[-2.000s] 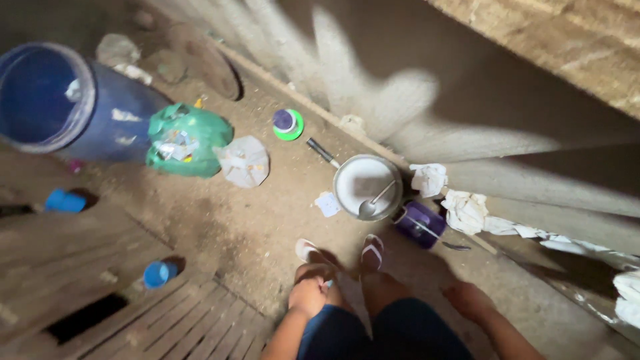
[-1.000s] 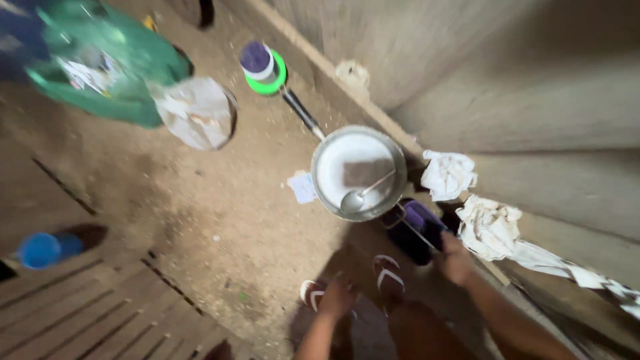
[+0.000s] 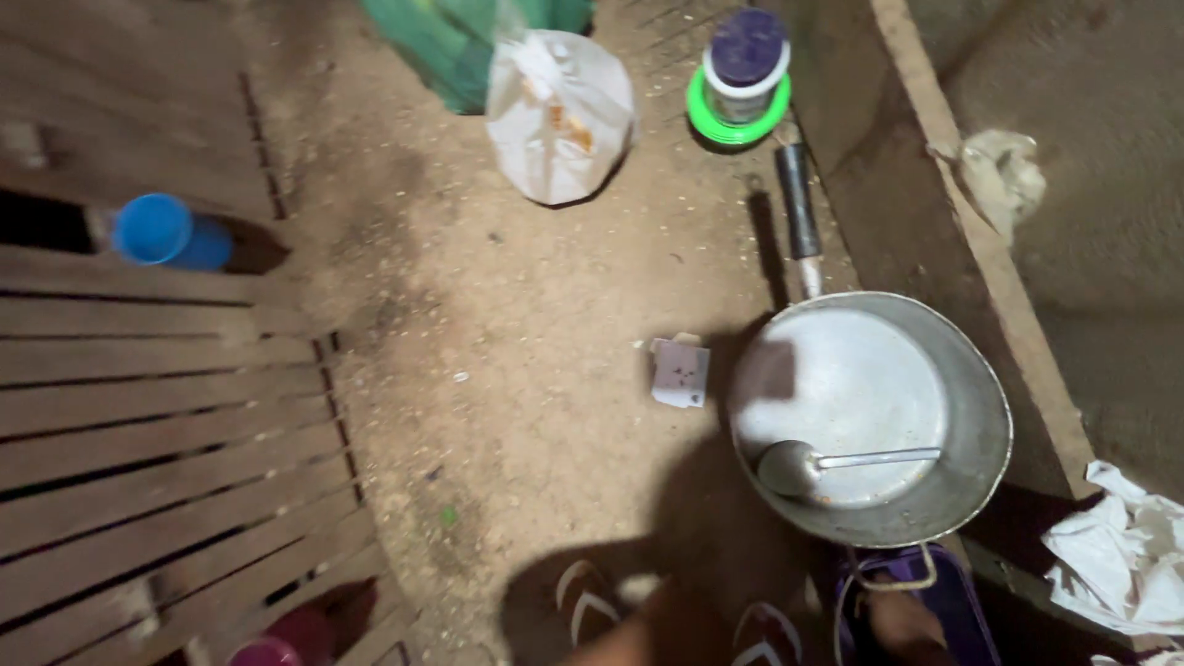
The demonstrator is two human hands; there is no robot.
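Note:
A large metal pot [image 3: 980, 398] stands near the wall, with a metal ladle [image 3: 786, 469] inside. A black handle [image 3: 798, 199] on a metal shank meets the pot's far rim. My right hand [image 3: 902, 624], partly visible at the bottom edge, is beside the pot's wire handle [image 3: 897, 583] and over a purple container [image 3: 969, 601]; its grip is hidden. A blurred patch of skin shows at the bottom between the sandals, where my left hand cannot be clearly made out.
A purple-lidded jar [image 3: 749, 51] sits with a bright green ring or dish [image 3: 737, 132]. A white plastic bag [image 3: 560, 125], green bag [image 3: 453, 46], small carton [image 3: 681, 373], blue cup [image 3: 157, 231], pink cup [image 3: 266, 652], slatted wood [image 3: 120, 398] and crumpled white cloth or paper [image 3: 1119, 550] surround the floor area.
The view has moved closer to the floor and pot. My right hand, beside the legs two seconds ago, has come to the purple container near the pot.

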